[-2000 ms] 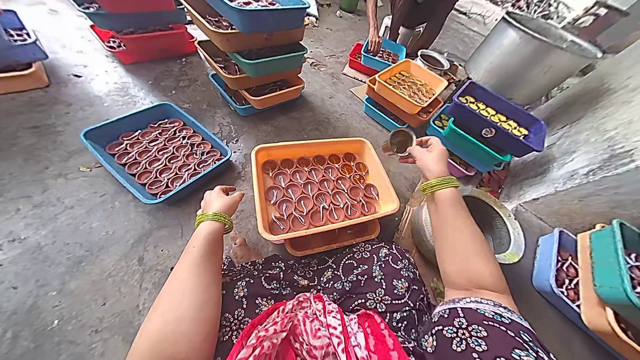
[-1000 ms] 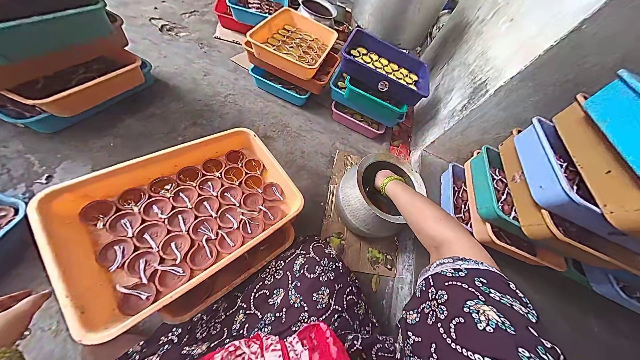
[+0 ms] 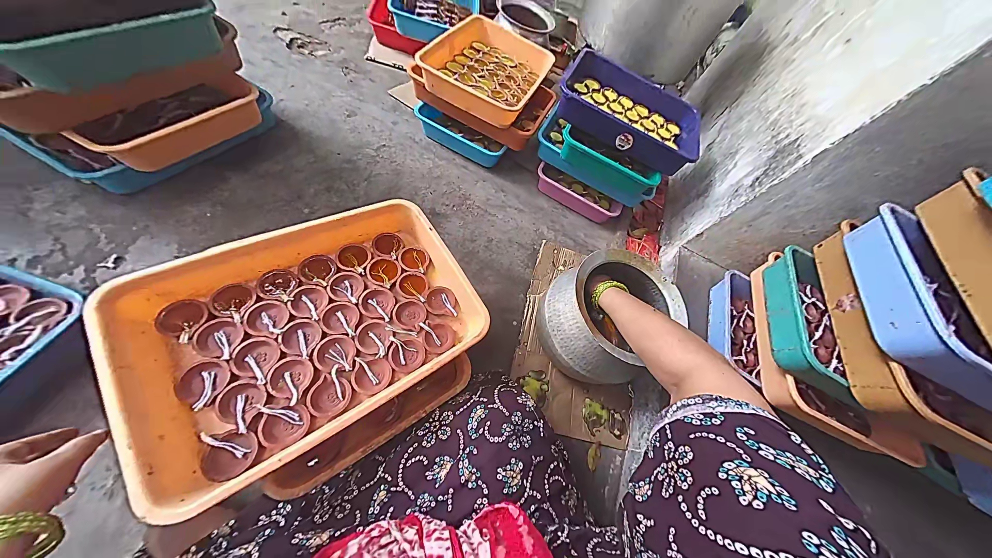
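Observation:
In front of me an orange plastic tray [image 3: 287, 240] holds several small clay lamps [image 3: 298, 337] with white cotton wicks. Amber liquid fills some lamps along the tray's far and right sides. Just left of the tray, my left hand [image 3: 46, 469] is partly in view with nothing seen in it. To the right stands a round metal pot [image 3: 570, 322] on a flat piece of cardboard [image 3: 585, 422]. My right hand [image 3: 608, 310] reaches down inside this pot; the rim and shadow hide most of it, so its grip and any cup are not visible.
Stacked trays rise at the upper left [image 3: 182, 128]. Beyond the pot stand an orange tray [image 3: 465, 35] and a dark blue tray [image 3: 620, 128] of filled lamps, on other trays. Tilted stacks [image 3: 806, 341] line the right side beside the wall [image 3: 821, 101]. A blue tray edge [image 3: 46, 356] shows at left.
My right hand held a small metal cup near the orange tray's right corner two seconds ago; it has moved down into the pot. More lamps now contain liquid. The view has swung right.

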